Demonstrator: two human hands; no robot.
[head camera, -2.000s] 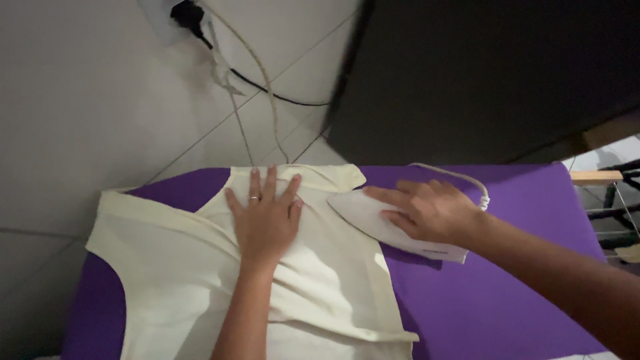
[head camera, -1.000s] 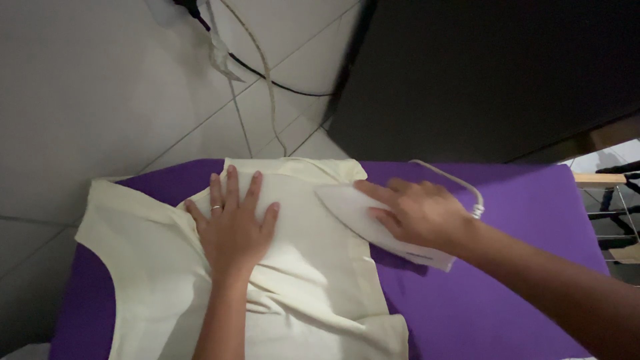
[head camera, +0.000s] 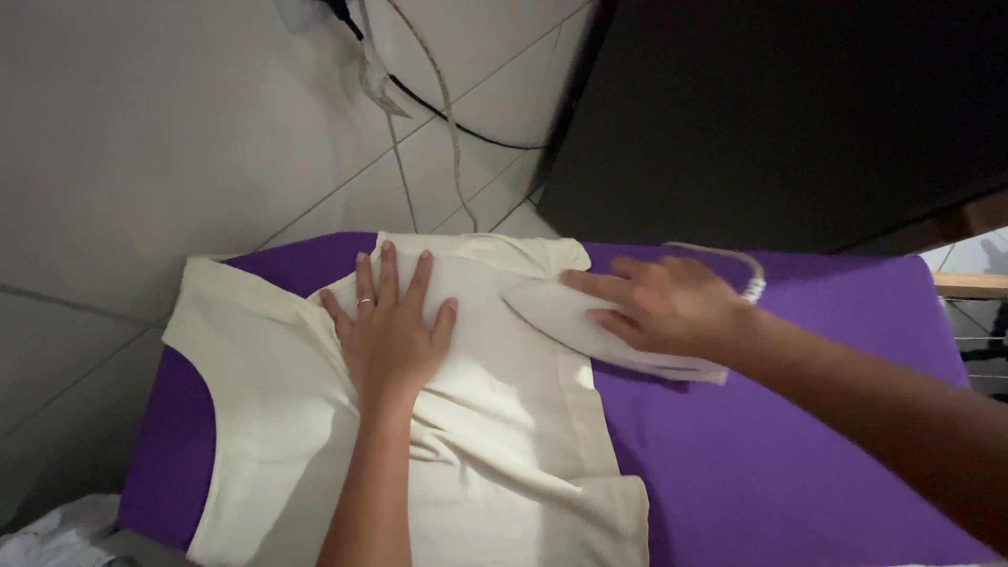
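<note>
A cream sleeveless garment (head camera: 268, 394) lies over a purple ironing board (head camera: 756, 457), with folds running below my left hand. My left hand (head camera: 394, 331), a ring on one finger, rests flat on the cloth with fingers spread, near the far edge. My right hand (head camera: 661, 307) grips a white electric iron (head camera: 551, 311). The iron's pointed end lies on the garment and its rear reaches over the bare purple cover. The handle is mostly hidden under my fingers. The iron's cord (head camera: 754, 290) leaves from its rear, beside my right wrist.
A large dark panel (head camera: 756, 118) stands beyond the board at the right. Cables (head camera: 450, 118) hang by the tiled surface behind it, near a black plug (head camera: 340, 9). White cloth (head camera: 63, 535) lies at the lower left, and a rack with a wooden bar (head camera: 970, 284) is at the right edge.
My left hand has moved left across the garment and its fingers are spread wider. The iron in my right hand now reaches farther left over the cloth than two seconds ago.
</note>
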